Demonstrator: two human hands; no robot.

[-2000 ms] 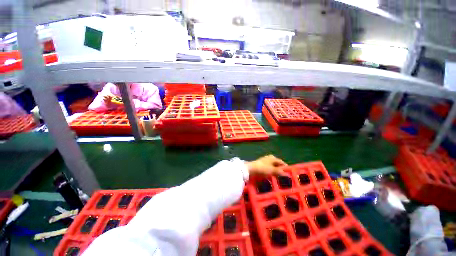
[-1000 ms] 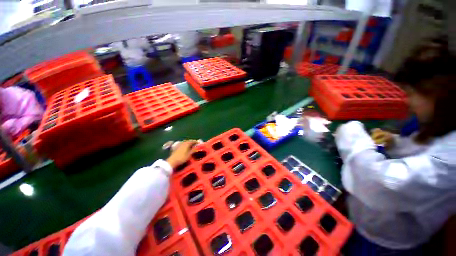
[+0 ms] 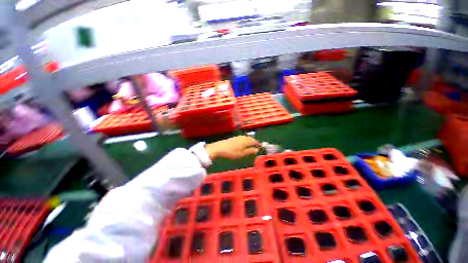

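My left hand (image 3: 235, 148), bare in a white sleeve, reaches in from the lower left, just beyond the far edge of the trays. A small shiny, clear wad, perhaps film (image 3: 270, 148), lies at its fingertips; blur hides whether the fingers grip it. The right red-orange tray (image 3: 270, 221) holds dark square watch cases (image 3: 318, 215) in its pockets. A second red-orange tray (image 3: 212, 232) beside it on the left, partly behind my sleeve, holds dark pieces too. My right hand is not in view.
A blue bin (image 3: 386, 180) with orange and white items stands right of the trays. A clear tray (image 3: 415, 233) lies at lower right. Stacked red trays (image 3: 208, 115) stand across the green bench (image 3: 328, 128). A grey post (image 3: 84, 123) rises at left; people in pink sit beyond.
The view has swung back left since one second ago. My left hand stays near the trays' far edge, with fingers stretched toward the clear wad. The neighbour in white is mostly out of view.
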